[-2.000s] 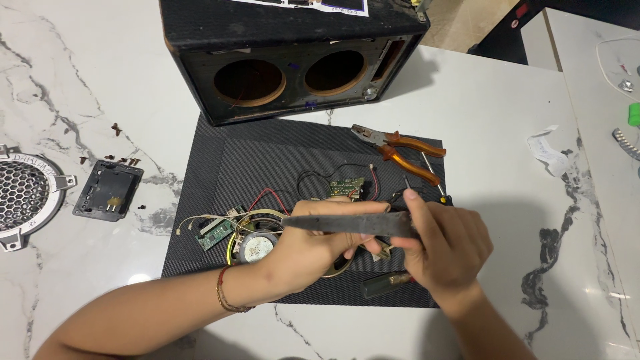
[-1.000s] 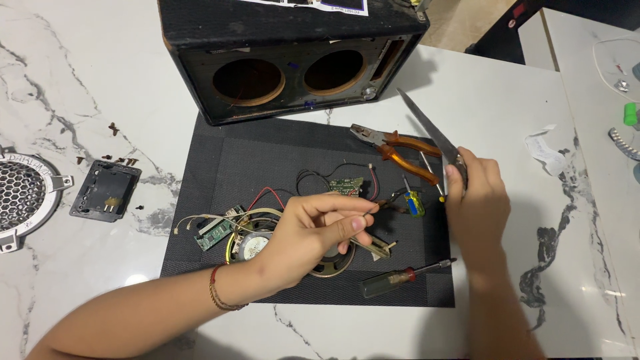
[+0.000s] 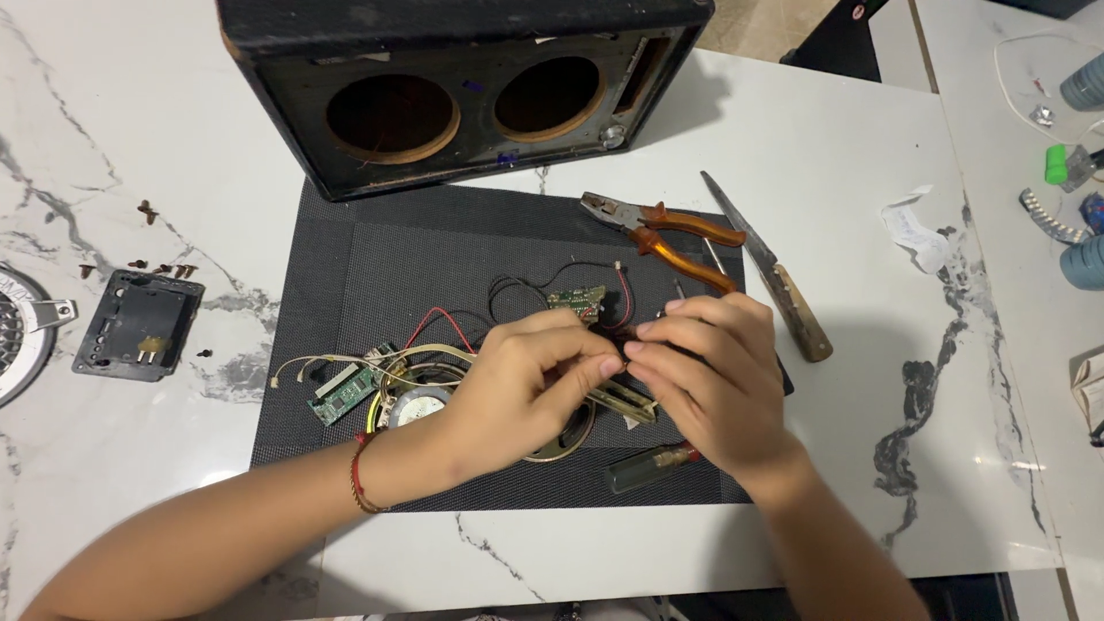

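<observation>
My left hand and my right hand meet fingertip to fingertip over the dark woven placemat. Between them they pinch a thin dark wire end, mostly hidden by the fingers. Below my left hand lie round speaker drivers, partly covered, with a green circuit board at their left. A smaller green board with black and red wires sits just beyond the fingers. A screwdriver lies under my right hand. Orange-handled combination pliers rest at the mat's upper right, beside a wooden-handled knife.
A black speaker cabinet with two round holes stands at the back. A black plastic plate, several screws and a round speaker grille lie at left. Crumpled paper and coiled parts are at right.
The knife, in my right hand in the earlier frames, now lies on the table right of the pliers. My right hand has come left to meet my left hand at the wire.
</observation>
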